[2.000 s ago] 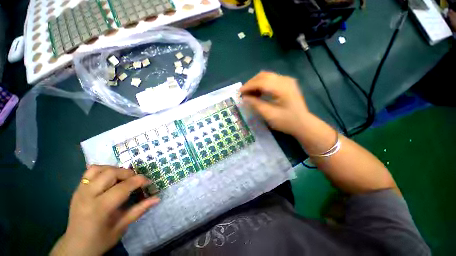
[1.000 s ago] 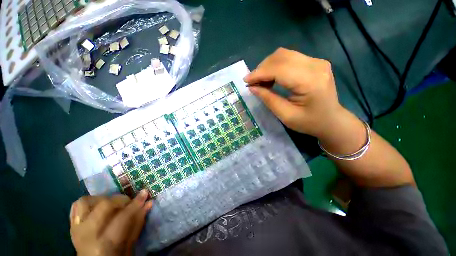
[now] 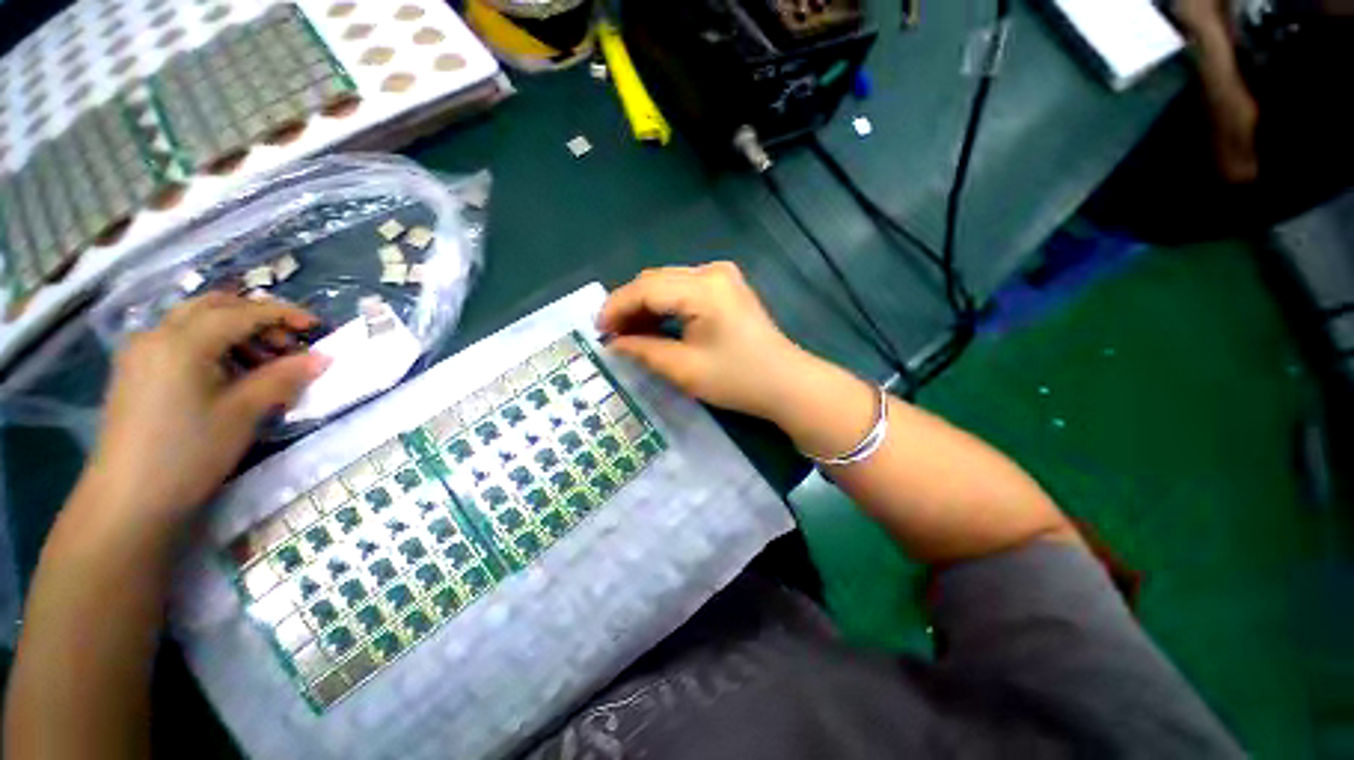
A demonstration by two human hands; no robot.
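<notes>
The green PCB panel (image 3: 468, 512), in two joined halves, lies on whitish padding (image 3: 653, 512). Silver covers sit along its outer top row and side columns; the inner units show dark chips. My left hand (image 3: 201, 379) is over the near left part of the clear bag ring (image 3: 460, 245), thumb and fingers close together; whether they hold a cover cannot be told. Silver shields (image 3: 394, 253) and a white label (image 3: 357, 364) lie inside the ring. My right hand (image 3: 713, 342) has its fingertips pinched at the panel's upper right corner; anything between them is too small to see.
A white foam tray (image 3: 409, 45) with finished panels (image 3: 253, 74) stands at the back left. A tape roll (image 3: 535, 30), a yellow stick (image 3: 634, 89) and a black box (image 3: 757, 67) with cables (image 3: 958, 193) are behind. Loose shields (image 3: 579, 146) lie on the mat. Another person's arm (image 3: 1221, 89) shows at upper right.
My left hand has left the panel's lower left corner and moved up to the bag ring. My right hand stays by the upper right corner. The camera view has shifted.
</notes>
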